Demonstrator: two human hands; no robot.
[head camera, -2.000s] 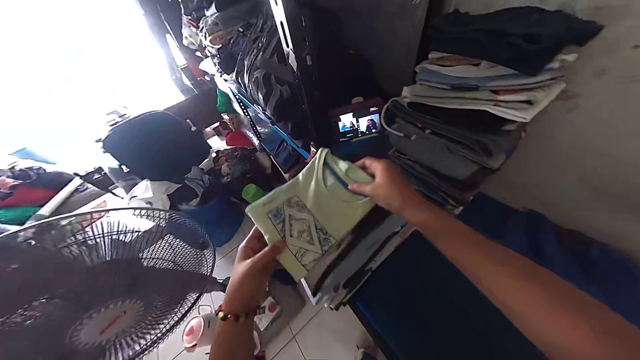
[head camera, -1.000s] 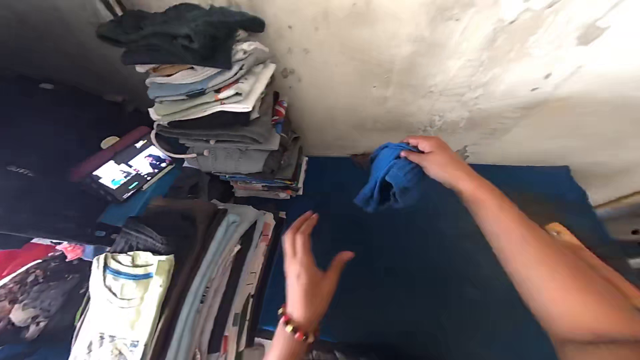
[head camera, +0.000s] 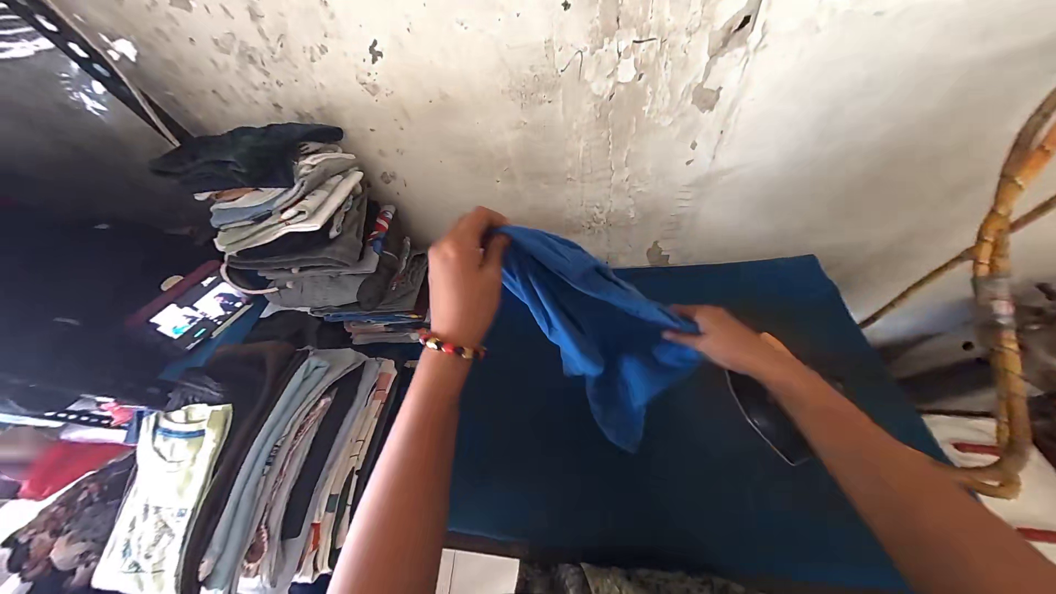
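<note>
A blue cloth garment (head camera: 586, 309) hangs between my two hands above a dark blue padded board or table surface (head camera: 528, 462). My left hand (head camera: 468, 268), with a beaded bracelet at the wrist, pinches its upper left corner. Lower and to the right, my right hand (head camera: 722, 337) grips its other edge. The cloth droops in loose folds toward the blue surface. Partly behind my right forearm, a dark clothes iron (head camera: 767, 417) rests on that surface.
A tall pile of folded clothes (head camera: 289, 223) stands against the peeling wall. Left of the surface lie a row of folded garments (head camera: 289, 470), a light green folded shirt (head camera: 165, 487) and a lit phone (head camera: 194, 313). A bamboo-like pole (head camera: 998, 313) rises at right.
The light green shirt, in my hands two seconds ago, now lies at left. My left hand, empty one second ago, has taken hold of the blue garment, which is now spread wider. The view has swung right.
</note>
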